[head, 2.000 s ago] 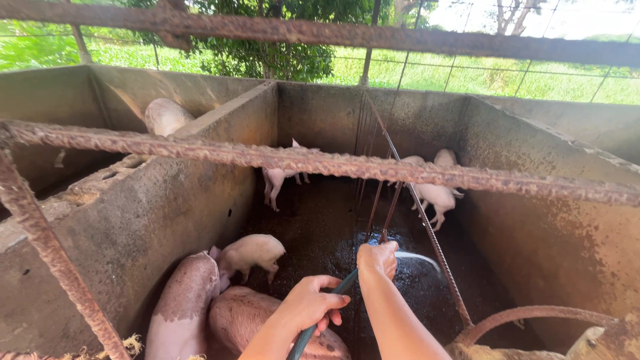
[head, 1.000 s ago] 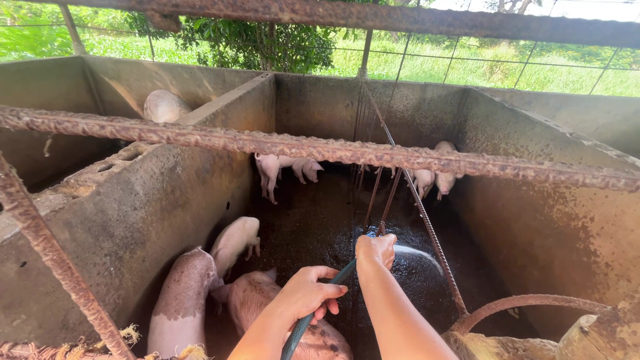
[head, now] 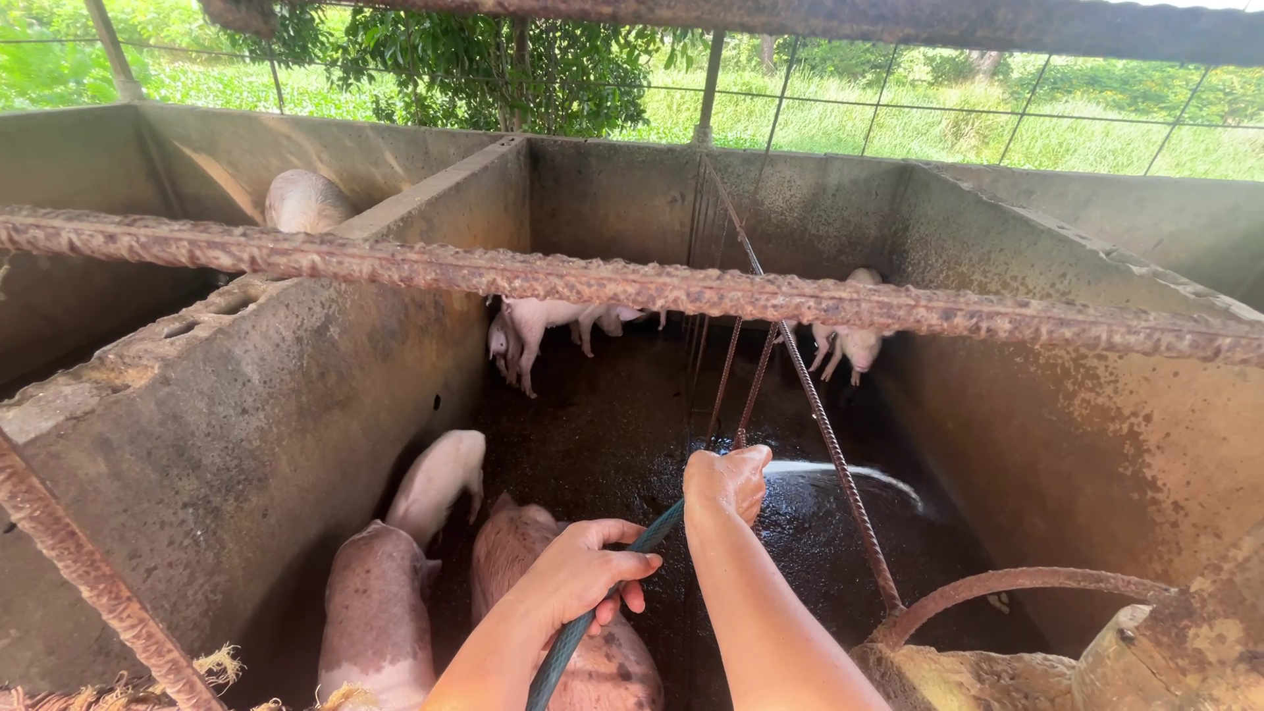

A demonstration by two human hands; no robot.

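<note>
A green hose (head: 565,647) runs up from the bottom of the head view between my forearms. My left hand (head: 590,573) is wrapped around it, thumb and fingers curled. Farther along, my right hand (head: 728,482) grips the hose near its end, whose tip is hidden by the fingers. A white stream of water (head: 849,469) leaves there, curving right over the wet, dark pen floor (head: 612,434). Below and left of my hands are a large pig (head: 377,607), a spotted pig (head: 513,543) partly behind my left arm, and a smaller pig (head: 437,484).
A rusty rebar rail (head: 592,279) crosses in front, with slanting rebar (head: 829,434) beyond my right hand. Concrete walls (head: 247,454) enclose the pen. Pigs stand at the back left (head: 533,321) and back right (head: 857,341); another (head: 306,202) is in the left pen.
The small pig at the left has moved away from the back wall side toward the large pig's head and turned. The back-left pigs have shifted. Both hands stay on the hose as water flows.
</note>
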